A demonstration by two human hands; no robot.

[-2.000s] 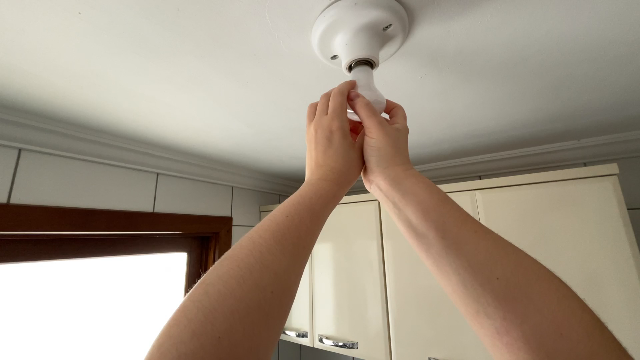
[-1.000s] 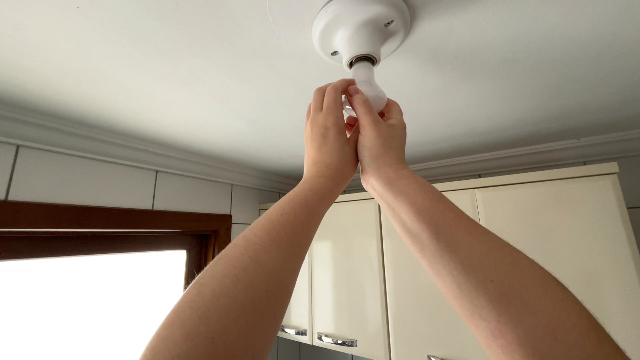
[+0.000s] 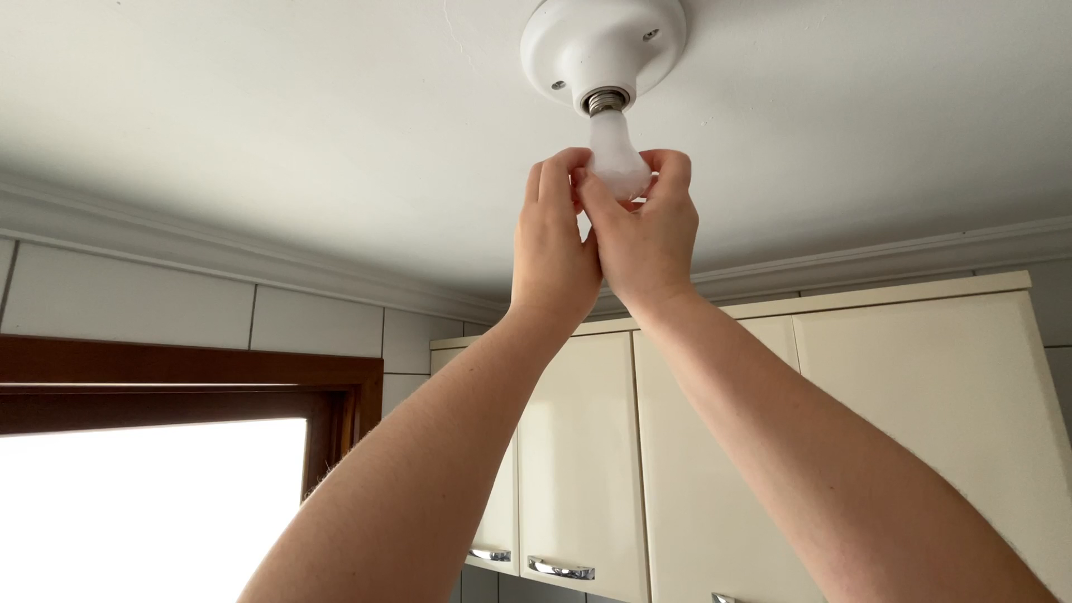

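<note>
A frosted white light bulb (image 3: 618, 159) hangs below a round white lamp holder (image 3: 605, 59) on the ceiling, its metal screw base (image 3: 606, 101) partly inside the socket with several threads showing. My left hand (image 3: 557, 230) has its fingers at the left side of the bulb. From the right, my right hand (image 3: 649, 222) grips the bulb's lower part, thumb in front and fingers around the far right side. The wrists are close together under the bulb. Some fingertips are hidden behind the bulb and hands.
Cream wall cabinets (image 3: 913, 402) with chrome handles (image 3: 561, 569) stand behind and below the arms. At the lower left is a bright window with a brown wooden frame (image 3: 193, 360). White tiles (image 3: 134, 293) and a ceiling moulding (image 3: 209, 255) run along the wall.
My right hand's fingers have shifted around the bulb's right side, and more of the bulb is visible between the hands. More of the screw base shows below the socket.
</note>
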